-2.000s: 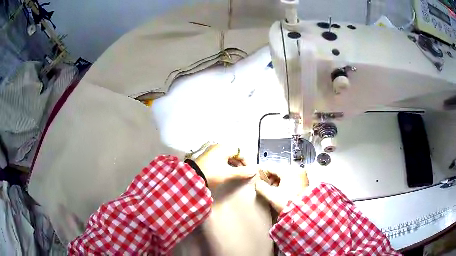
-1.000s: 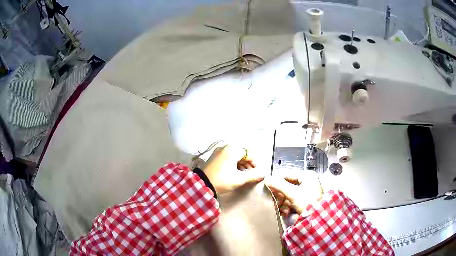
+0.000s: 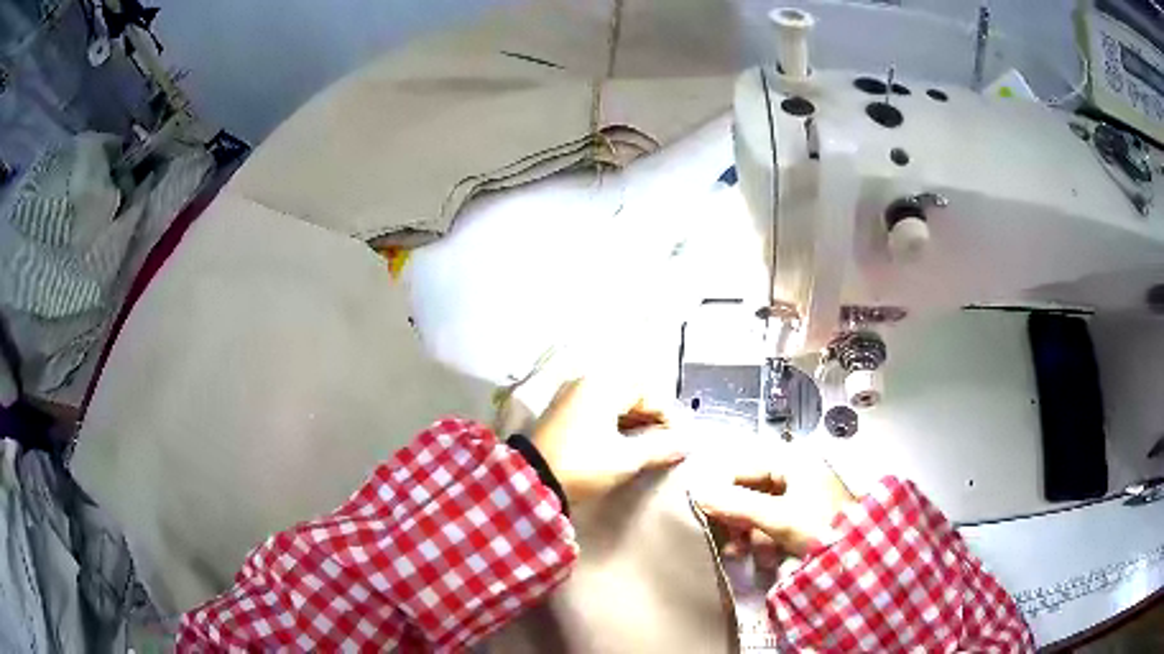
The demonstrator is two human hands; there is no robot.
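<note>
A large beige cloth [image 3: 275, 396] covers the left of the table and runs under both hands. Its folded edge [image 3: 717, 562] runs down from my fingertips. My left hand [image 3: 606, 441] is bare, with a black band at the wrist, and its fingertips pinch the cloth just left of and below the needle plate [image 3: 721, 394]. My right hand [image 3: 772, 505] lies below the plate, its fingers on the cloth's edge. The presser foot [image 3: 779, 396] stands over the plate, apart from my hands. Bright lamp glare washes out the fingertips.
The white machine head [image 3: 945, 192] stands at the upper right, with a tension dial [image 3: 859, 364] low on it. A flat black rectangular object [image 3: 1068, 406] lies right of the needle. A control panel [image 3: 1130, 64] is at top right. Striped garments [image 3: 58, 243] are heaped at left.
My right hand has moved down and right from beside my left fingertips, along the cloth's edge. The whole view has shifted slightly. The cloth edge shows more between my hands.
</note>
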